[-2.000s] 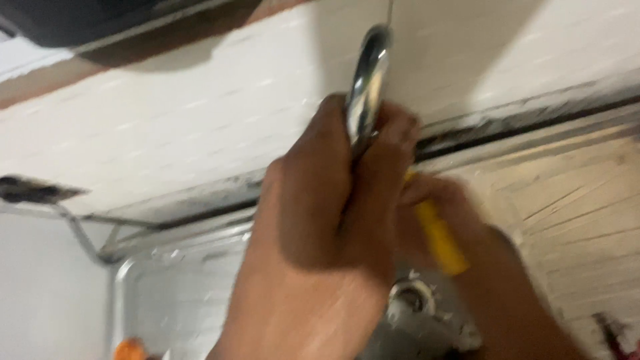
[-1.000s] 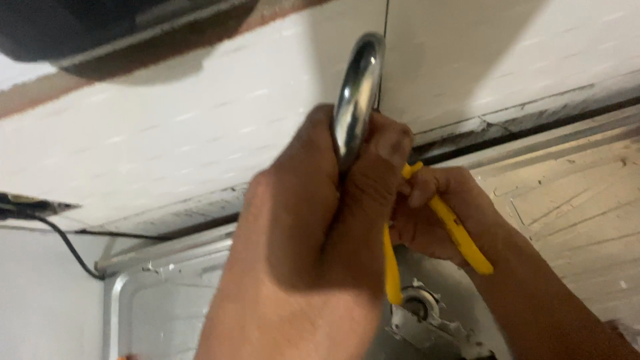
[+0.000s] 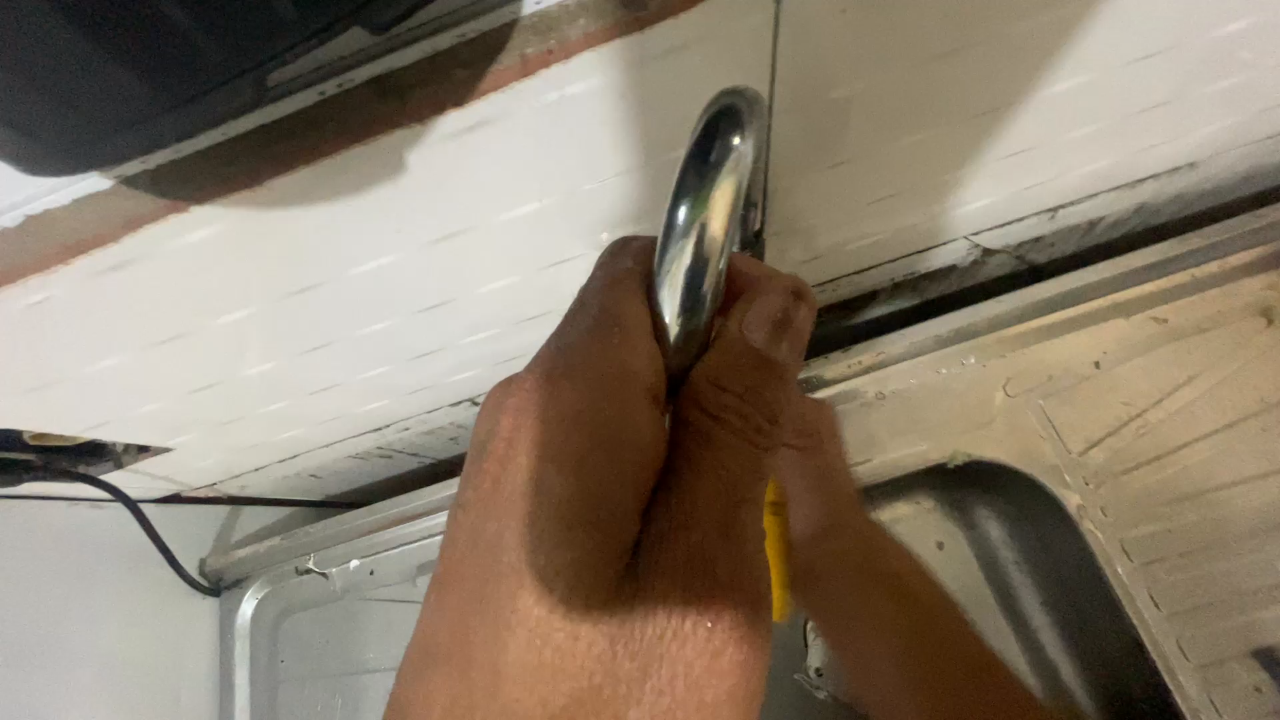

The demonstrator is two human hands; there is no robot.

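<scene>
My left hand (image 3: 610, 480) is closed around a curved chrome faucet spout (image 3: 705, 220), whose bend rises above the fingers against the tiled wall. Lower right of it, my right hand (image 3: 830, 510) is partly hidden behind the left hand and slightly blurred. A yellow tool handle (image 3: 776, 555) shows between the two hands, at the right hand's palm side; its working end is out of sight. The right hand's fingers are mostly covered, but they appear closed on that yellow-handled tool.
A stainless steel sink basin (image 3: 985, 560) lies below, with ribbed drainboards (image 3: 1190, 430) beside it. White wall tiles (image 3: 400, 280) stand behind. A black cable (image 3: 140, 520) hangs at the left, and a dark object (image 3: 200, 70) is at the upper left.
The right hand has moved in behind the left hand, so less of the yellow handles shows than one second ago. The left hand stays on the spout.
</scene>
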